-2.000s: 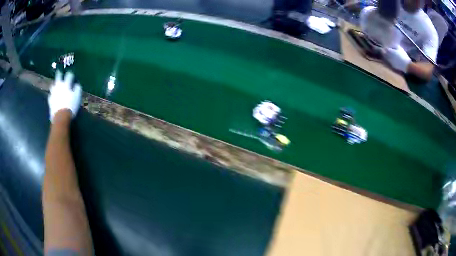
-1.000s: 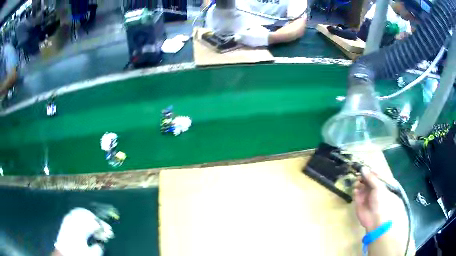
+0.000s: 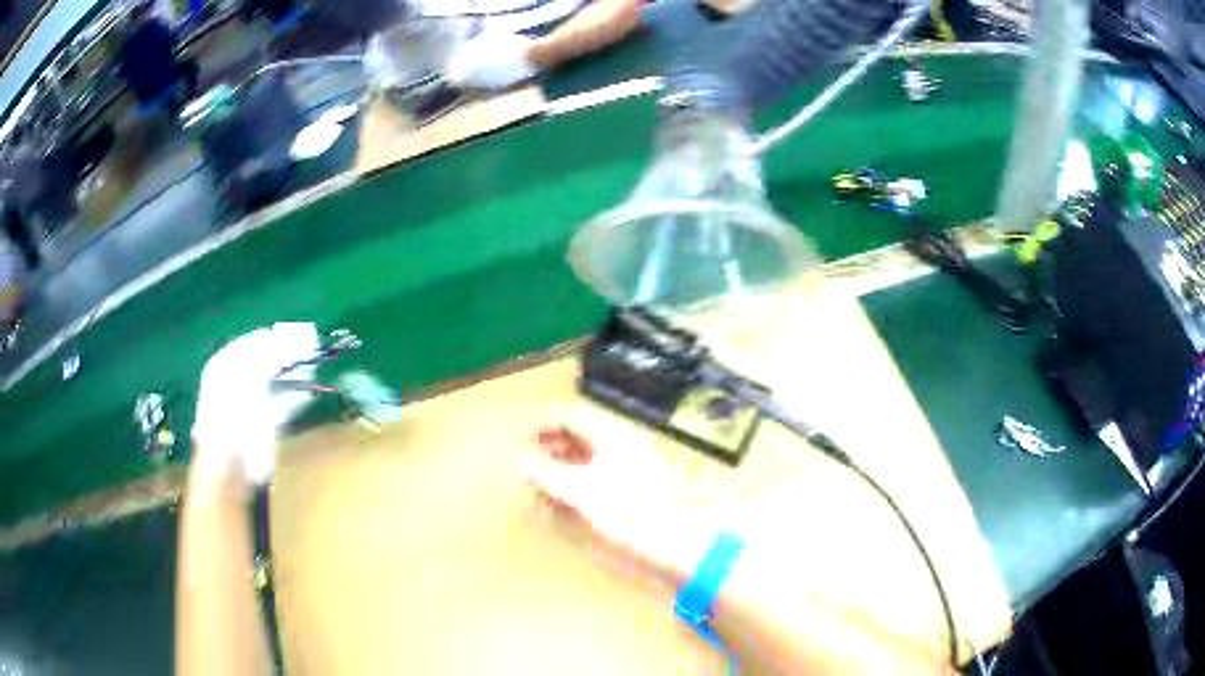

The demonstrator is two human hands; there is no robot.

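Note:
My left hand [image 3: 251,390], in a white glove, is at the back left of the tan mat [image 3: 423,541]. It holds a small wired assembly; thin dark leads run right to a pale, blurred piece [image 3: 367,399]. The rest is hidden by the glove. My right hand [image 3: 601,495], bare with a blue wristband, is over the mat's middle, blurred, fingers apart, with nothing visible in it. The soldering iron [image 3: 751,387] rests in its black stand [image 3: 641,370], its cable running down right. The yellowish sponge [image 3: 720,420] shows in the stand base.
The clear fume hood [image 3: 694,251] hangs above the stand. The green belt [image 3: 463,225] carries several small assemblies. A grey post [image 3: 1044,119] and a black cable [image 3: 971,277] are at right. A small pale bundle [image 3: 1027,436] lies on the right bench. Another person's arms show across the belt.
The view has turned right. My left hand has moved from the left bench to the mat's back left with the assembly. My right hand has left the iron and moved left of the stand.

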